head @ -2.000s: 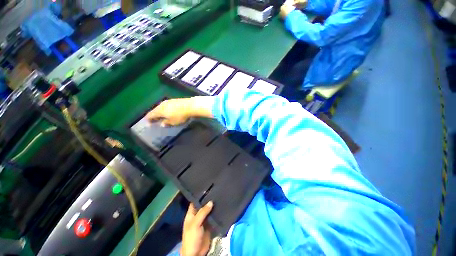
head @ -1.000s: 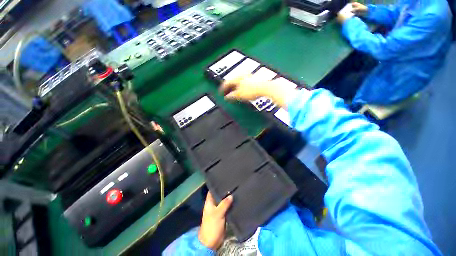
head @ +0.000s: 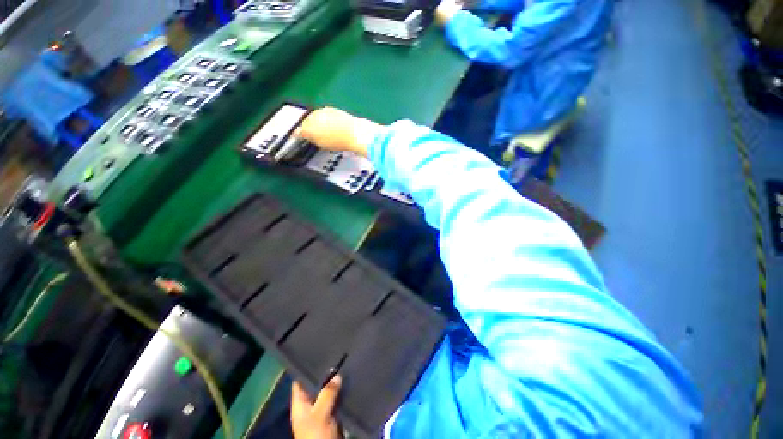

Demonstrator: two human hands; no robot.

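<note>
A long black tray (head: 318,300) with slot dividers and no phone in it lies tilted in front of me. My left hand (head: 316,413) grips its near end, thumb on top; the hand is partly cut off by the bottom edge. A second black tray (head: 251,158) lies beyond it, with white phone units (head: 276,129) showing camera circles. My right hand (head: 333,131) is at this far tray, its fingertips on a slightly tilted phone unit (head: 294,153) beside the first one. My hand and sleeve cover part of the far tray.
The press's black control box (head: 163,386) with a green button and red stop stands lower left, a yellowish hose (head: 129,298) across it. Clear blister trays (head: 185,96) lie at the back. A blue-smocked person (head: 549,69) sits at the far right by stacked trays (head: 393,24).
The phone unit in the near tray's far slot is gone from there. My right hand has moved to the far end of the other tray. The view has shifted; my left hand still holds the near tray.
</note>
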